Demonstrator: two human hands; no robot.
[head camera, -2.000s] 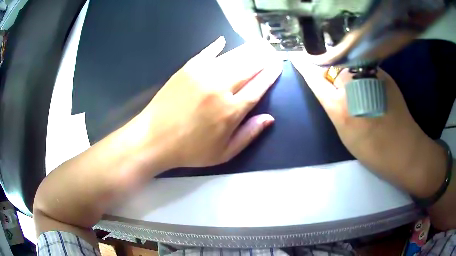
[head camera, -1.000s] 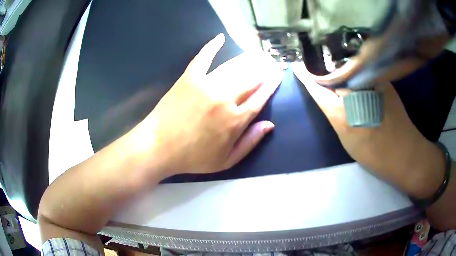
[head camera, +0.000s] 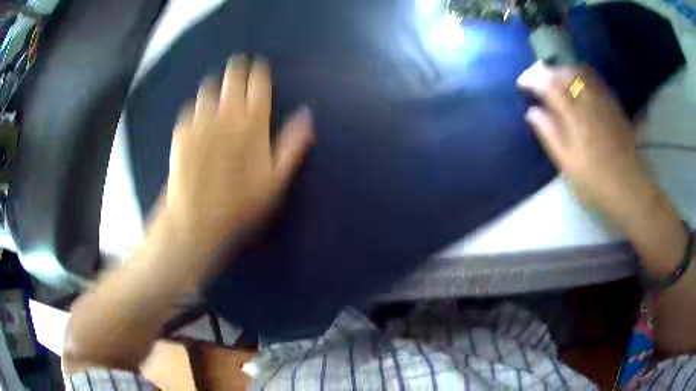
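Observation:
The large dark navy panel (head camera: 366, 191) covers much of the white table and hangs over its front edge at the centre left. My left hand (head camera: 229, 141) lies flat on the panel at the left, fingers pointing away, slightly blurred. My right hand (head camera: 576, 114) is at the panel's right side, below the grey ribbed knob (head camera: 551, 44); its thumb and fingers are bent at the fabric, and whether they grip it is unclear. The machine's metal parts (head camera: 484, 9) show at the top edge beside a bright light. The needle cannot be made out.
A dark rolled or padded shape (head camera: 72, 145) runs along the left. The white table (head camera: 526, 225) shows at the front right, with a grey marked strip (head camera: 519, 271) on its edge. Dark fabric (head camera: 633, 46) lies at the upper right. Wooden furniture (head camera: 217, 366) is below.
The view has shifted and the machine head sits higher. The panel has turned and come forward over the table edge. My left hand has moved left, away from the needle area; my right hand has emerged from behind the head.

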